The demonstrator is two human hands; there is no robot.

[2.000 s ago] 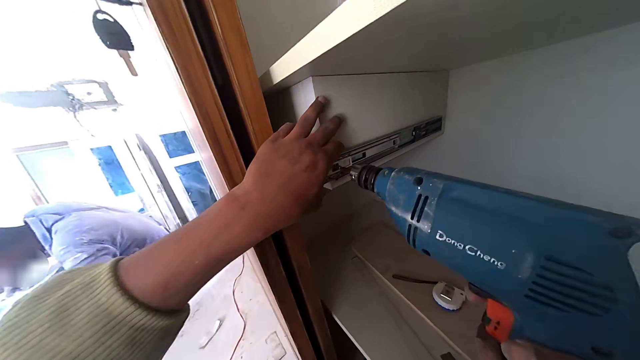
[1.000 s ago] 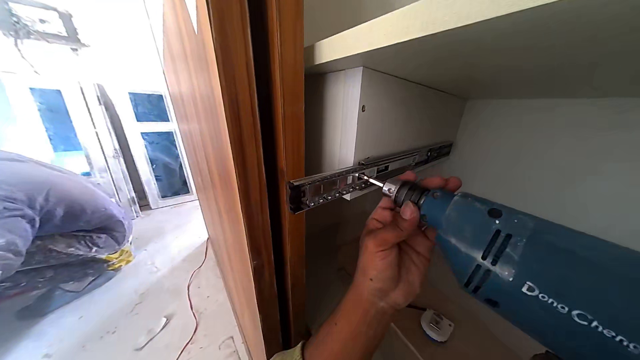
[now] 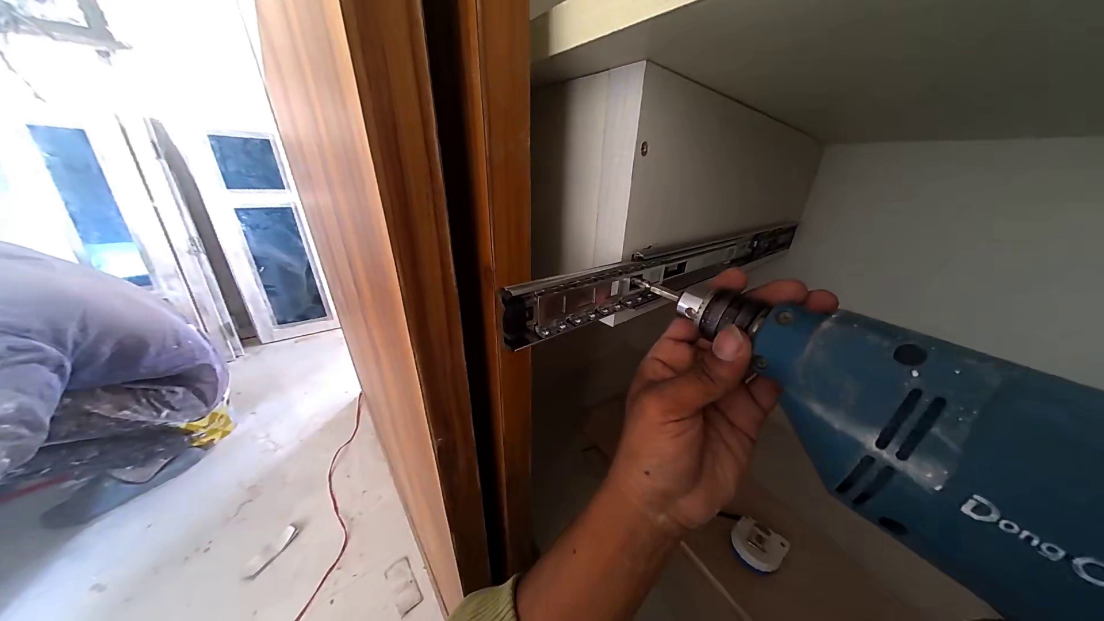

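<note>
My left hand (image 3: 703, 397) grips the black and silver chuck at the front of a blue DongCheng power drill (image 3: 897, 414). The drill's bit (image 3: 660, 290) reaches to a metal ball-bearing drawer slide (image 3: 569, 304), its tip at a slot in the rail. The slide runs along the lower part of a pale boxed-out panel (image 3: 716, 164) inside the cabinet, and its front end sticks out past the panel's edge. One screw (image 3: 643, 148) shows high on that panel. My right hand is out of view, as is the drill's handle.
A brown wooden cabinet edge (image 3: 504, 216) stands left of the slide, and a pale shelf (image 3: 604, 26) lies above. A white tape measure (image 3: 759, 543) sits on the lower board. A person in a purple top (image 3: 103, 345) bends down at left; a red cord (image 3: 341, 492) crosses the floor.
My left hand has left the panel and slide, and it now holds the drill's chuck. The slide's front end now projects forward. My right hand, earlier at the drill's orange trigger, has gone out of view.
</note>
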